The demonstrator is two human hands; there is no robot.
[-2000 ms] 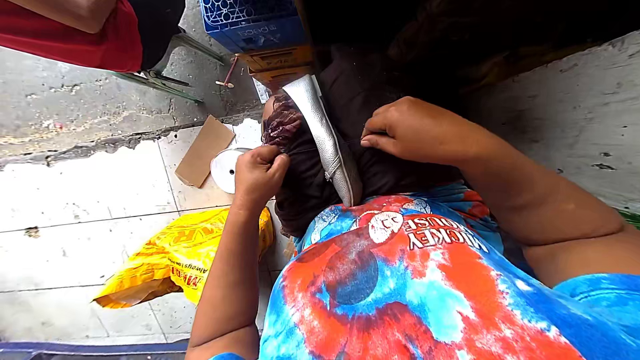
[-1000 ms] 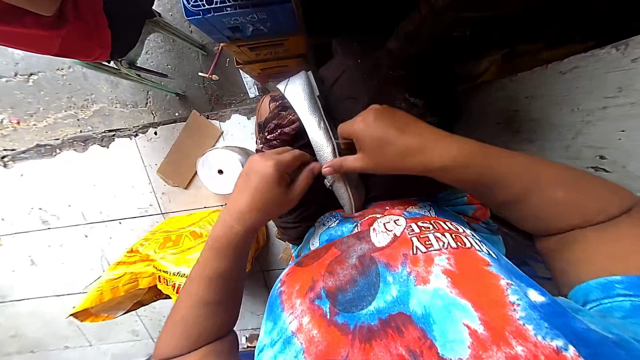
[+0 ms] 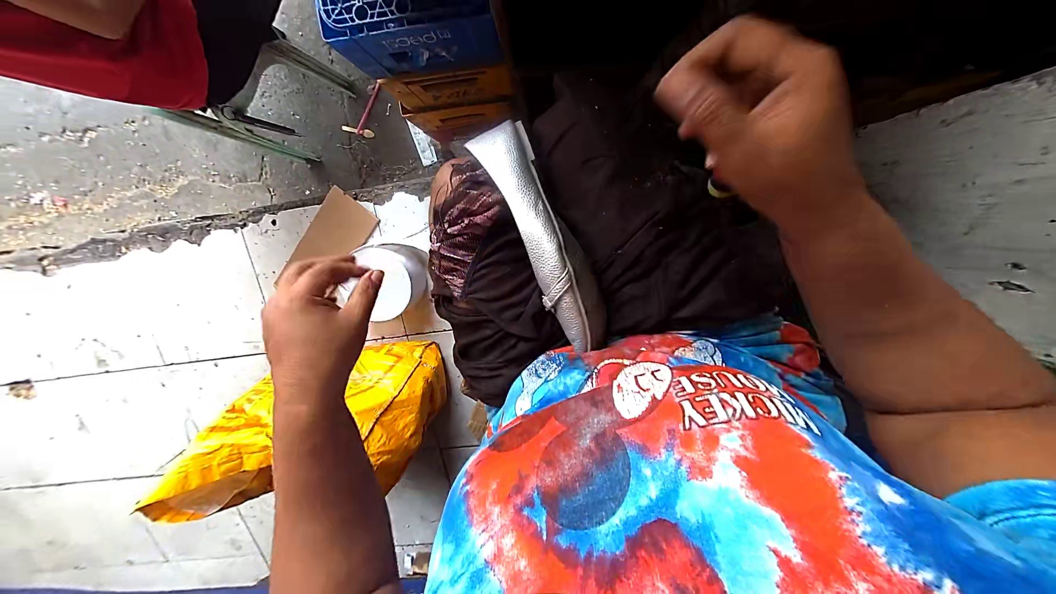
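Observation:
A silver textured leather shoe lies lengthwise on my lap, its toe toward my shirt, and neither hand touches it. My left hand is out to the left of it, thumb and forefinger nearly together, in front of a white round roll on the tiles. Whether a thin thread is between those fingers cannot be made out. My right hand, blurred and raised, is up to the right of the shoe with its fingers curled. A small yellowish thing shows by its wrist; what the fingers hold is not visible.
A brown cardboard piece lies beside the roll. Nearer is a yellow plastic bag. Blue and orange crates stand ahead. At upper left, a person in red sits on a green metal-framed seat. A worn pale surface is at right.
Both hands were together at the shoe a second ago; they have since moved apart, the left one outward to the left, the right one up and to the right. The shoe remains on my lap.

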